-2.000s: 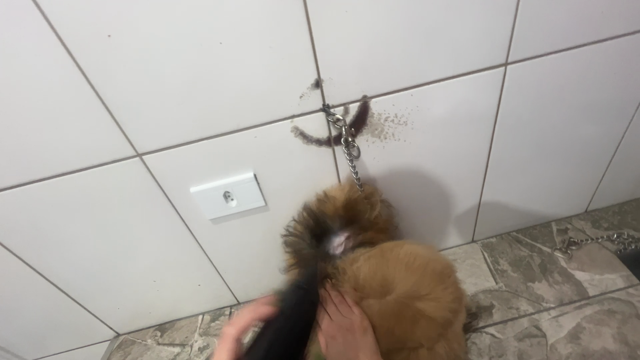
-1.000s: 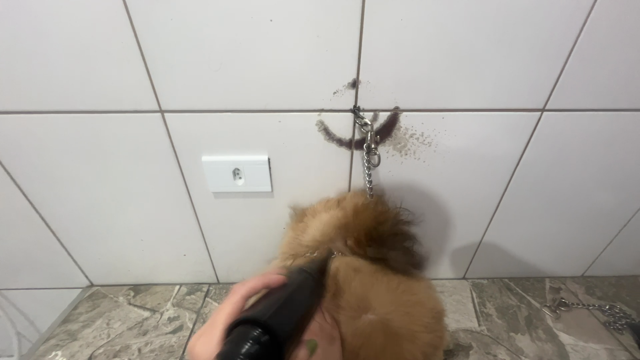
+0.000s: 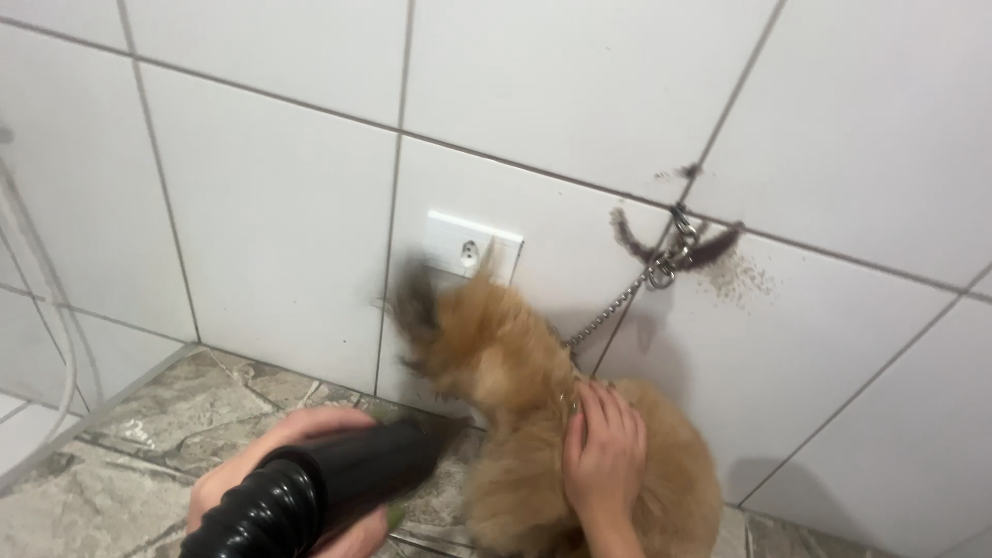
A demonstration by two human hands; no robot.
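A black dryer nozzle on a ribbed hose (image 3: 380, 461) is in my left hand (image 3: 310, 449), at the lower left, its narrow tip pointing toward a fluffy tan dog (image 3: 511, 341). The dog's head is turned left and blurred, close to the wall. My right hand (image 3: 608, 449) rests flat on the dog's back, just behind the neck. From the neck a metal chain (image 3: 608, 319) runs up to a clip and ring (image 3: 676, 256) at the wall, over a dark curved stain.
White wall tiles (image 3: 279, 201) rise behind the dog, with a power socket (image 3: 469, 252) just above its head. Stone-patterned tile (image 3: 101, 465) covers the surface below. A pale hose (image 3: 66, 349) hangs at the far left.
The dog's head has turned to the left. My right hand now lies clearly on its back, apart from the nozzle, which has moved left of the dog. The view has shifted and tilted.
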